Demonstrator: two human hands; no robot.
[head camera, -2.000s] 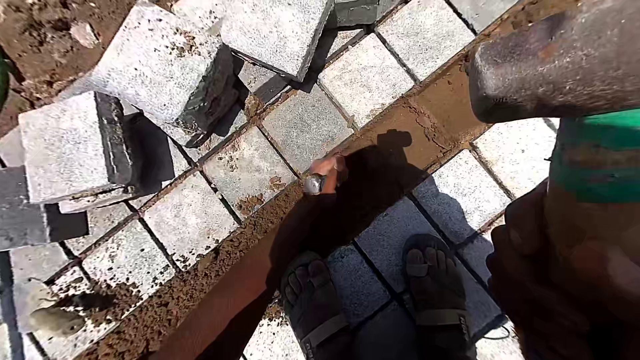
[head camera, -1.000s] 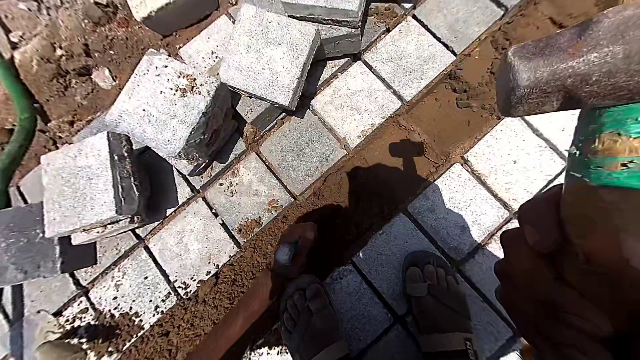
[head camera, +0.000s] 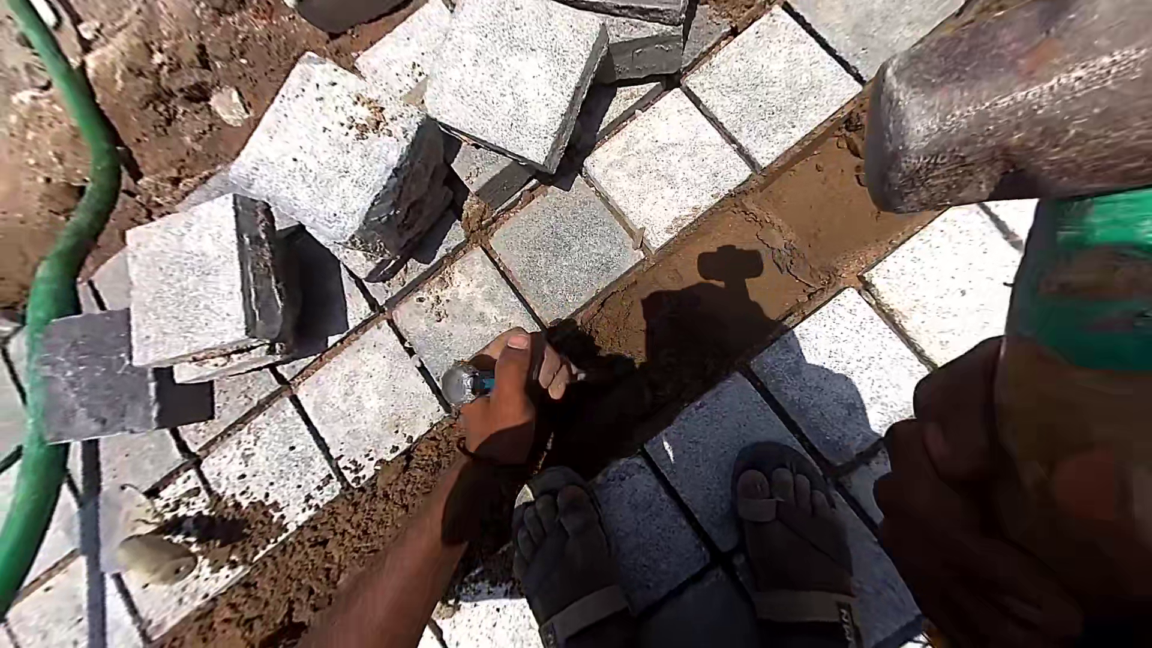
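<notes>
My left hand (head camera: 517, 387) is closed around a tool handle with a rounded metal end (head camera: 461, 384); the tool's working end is hidden in shadow over the soil strip. This hand is low over the trench of brown mortar or wet soil (head camera: 666, 261) between rows of square stone pavers (head camera: 567, 247). At the right edge, close to the camera, my right hand (head camera: 954, 486) grips the handle of a hammer, wrapped in green tape (head camera: 1080, 279). The heavy hammer head (head camera: 1008, 108) is above the pavers at the upper right.
Loose stone blocks (head camera: 333, 153) are stacked on the pavers at the upper left. A green hose (head camera: 54, 279) runs down the left edge past a dark block (head camera: 97, 373). My sandalled feet (head camera: 576, 558) stand on pavers at the bottom. Crumbled soil (head camera: 360, 513) lies along the lower strip.
Compared with one second ago, my left hand has moved up along the soil strip, away from my feet. My right hand still holds the hammer.
</notes>
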